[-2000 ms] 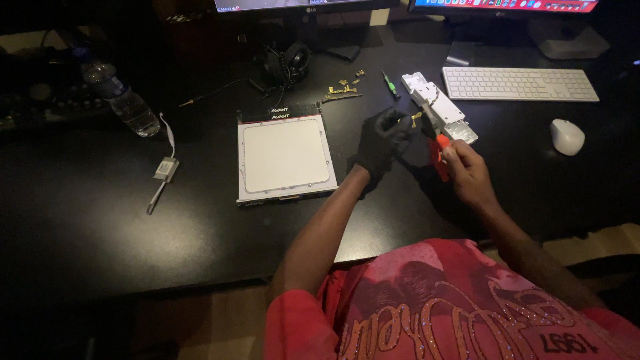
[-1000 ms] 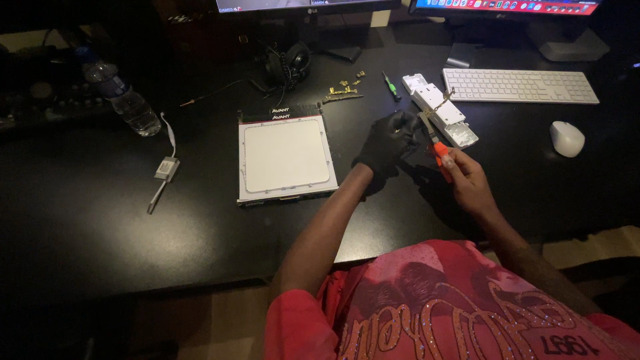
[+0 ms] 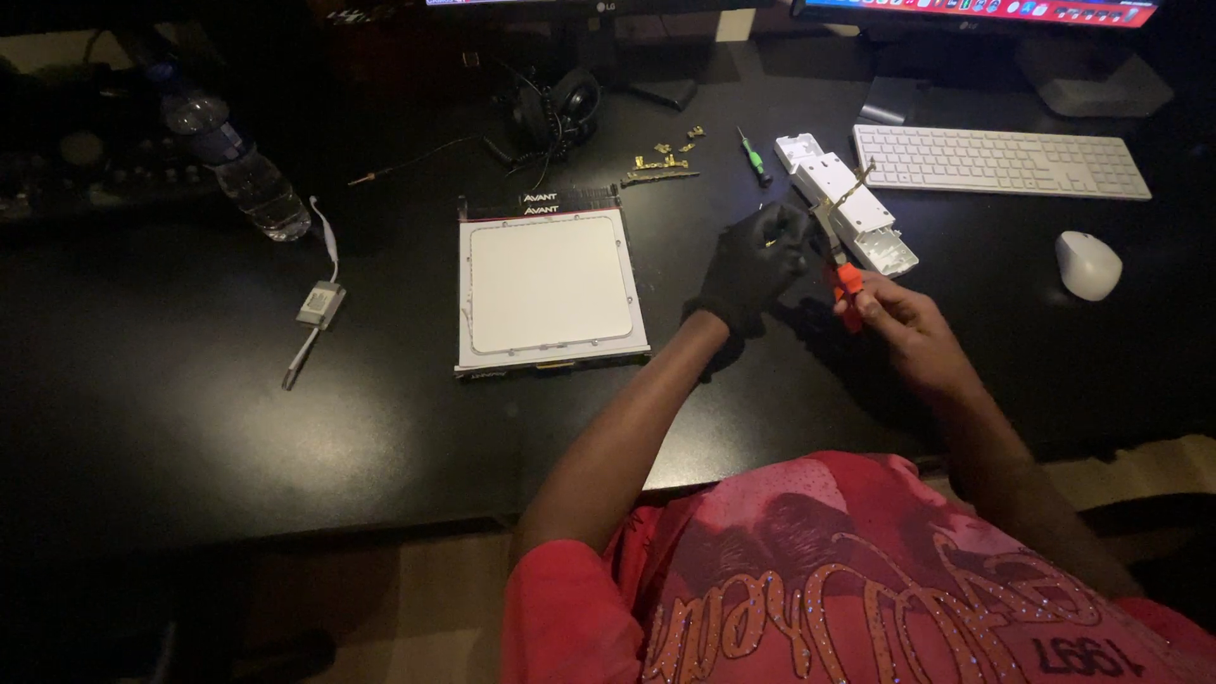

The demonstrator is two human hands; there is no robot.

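My left hand (image 3: 760, 256), in a black glove, is curled with a tiny brass-coloured piece (image 3: 770, 244) showing at its fingers. Bare, my right hand (image 3: 907, 328) grips red-handled pliers (image 3: 844, 277) whose metal jaws point up and left, close to the glove. A thin brass-coloured strip (image 3: 855, 187) rises from near the jaws, over a white plastic housing (image 3: 845, 199); whether the jaws hold it I cannot tell. Left of the housing lies a small green screwdriver (image 3: 753, 160). Several brass contact pieces (image 3: 662, 163) lie farther left on the black desk.
A white square panel on a box (image 3: 551, 285) lies left of my hands. Farther left are a small driver box with leads (image 3: 321, 304) and a water bottle (image 3: 247, 176). Headphones (image 3: 560, 109) sit behind. To the right are a white keyboard (image 3: 1002, 161) and mouse (image 3: 1089, 265).
The gloved hand was more extended two seconds ago, with a brass-coloured piece at its fingertips; its fingers are now curled. The pliers stay in my right hand, their jaws turned somewhat.
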